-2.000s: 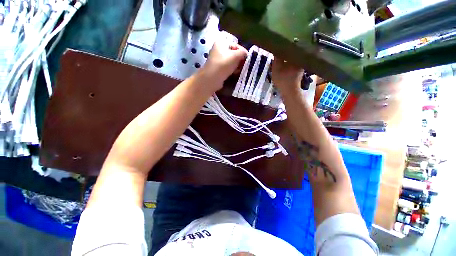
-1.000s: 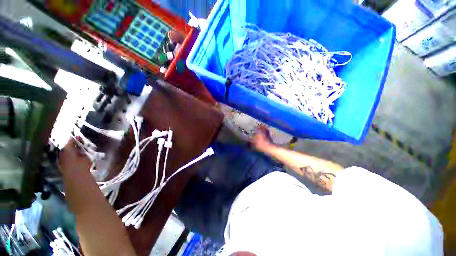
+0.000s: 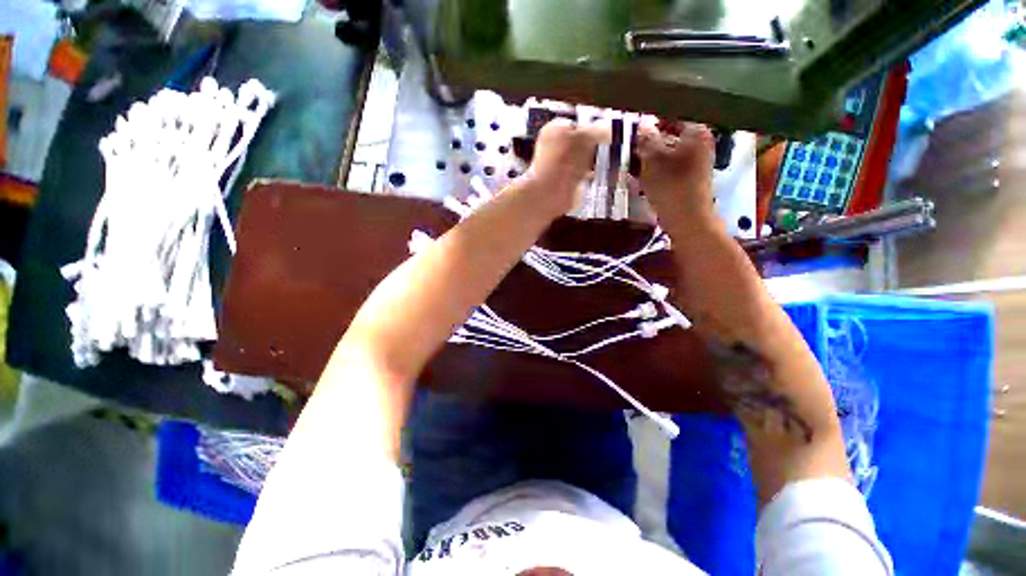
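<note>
Several white leads [image 3: 612, 194] lie side by side in the dark fixture at the perforated plate, below the green press head. My left hand [image 3: 563, 160] is at the left side of these leads, fingertips touching or close to them. My right hand [image 3: 680, 169] is at their right side, fingers curled. Whether either hand grips a lead cannot be told. Loose white cables [image 3: 579, 268] with small connectors lie on the reddish-brown board [image 3: 326, 270], partly hidden by my left forearm.
The green press head [image 3: 630, 73] hangs just above my hands. A thick white cable bundle [image 3: 152, 231] lies on the dark bench at left. A control panel [image 3: 819, 174] and metal bars [image 3: 855, 222] are at right. Blue bins stand at lower right [image 3: 934, 394] and lower left [image 3: 180, 473].
The view has swung back from the right blue bin to the press. My right hand has moved from beside that bin to the fixture, and my left hand is at the leads' left side.
</note>
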